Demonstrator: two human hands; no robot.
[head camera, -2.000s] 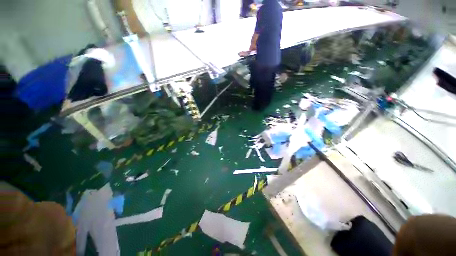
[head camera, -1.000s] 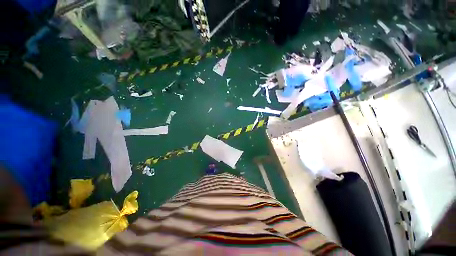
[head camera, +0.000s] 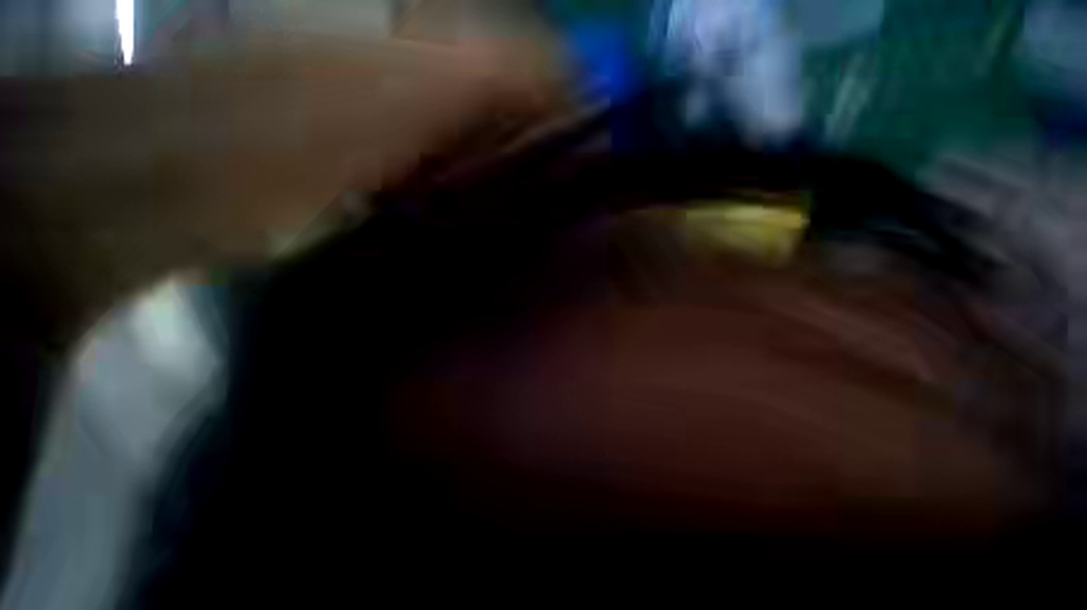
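The view is heavily blurred. A large brown shape at the upper left looks like my left arm and hand (head camera: 465, 83); its fingers cannot be made out. A reddish-brown shape across the lower middle looks like my right arm or hand (head camera: 715, 393), very close to the camera. A large dark mass (head camera: 346, 417) lies between and below them; I cannot tell whether it is dark fabric or whether either hand touches it. A small yellow thing (head camera: 751, 229) shows above the reddish-brown shape.
A pale, shiny strip (head camera: 131, 393) shows at the lower left. A blue patch (head camera: 600, 60) and a whitish blurred thing (head camera: 745, 72) are at the top middle. Green floor (head camera: 918, 83) shows at the upper right.
The view has swung sharply away from the table end and scraps. Blurred brown arm shapes and a dark mass now fill most of it; the black roll is not recognisable.
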